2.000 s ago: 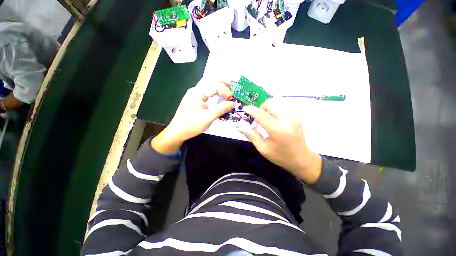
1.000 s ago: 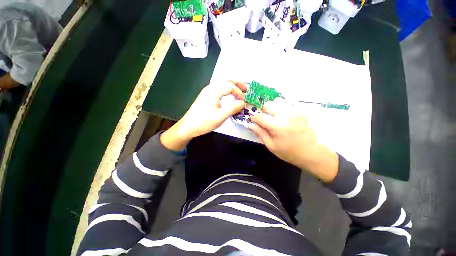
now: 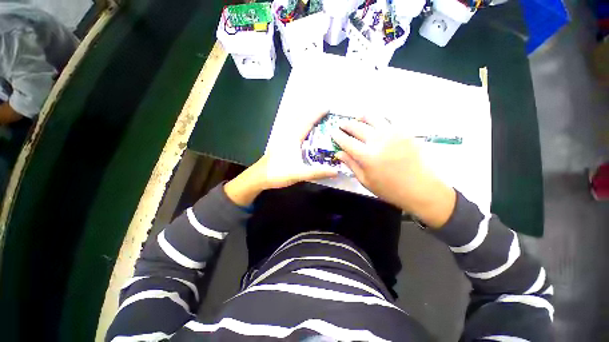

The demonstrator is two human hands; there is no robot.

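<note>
A white plastic housing [image 3: 308,155] with dark parts inside sits low over the white sheet, in front of me. My left hand [image 3: 284,160] is wrapped around its left and near sides. A green circuit board [image 3: 328,127] shows at the housing's far side, partly hidden by my fingers. My right hand [image 3: 384,157] lies over the right part of the board with its fingertips on it. Whether the board is seated in the housing cannot be told. A screwdriver [image 3: 444,139] with a green handle lies on the sheet to the right, its shaft partly hidden by my right hand.
The white sheet [image 3: 461,107] lies on the dark green bench [image 3: 230,123]. Several white housings [image 3: 254,59] with boards and wires stand at the far edge. A green conveyor [image 3: 100,120] runs at left, with a person's sleeve [image 3: 33,57] beyond. A blue bin [image 3: 542,23] is at far right.
The green board was raised and tilted above the housing; it is now lower and mostly covered. My left hand has moved around the housing, and my right fingers have moved onto the board.
</note>
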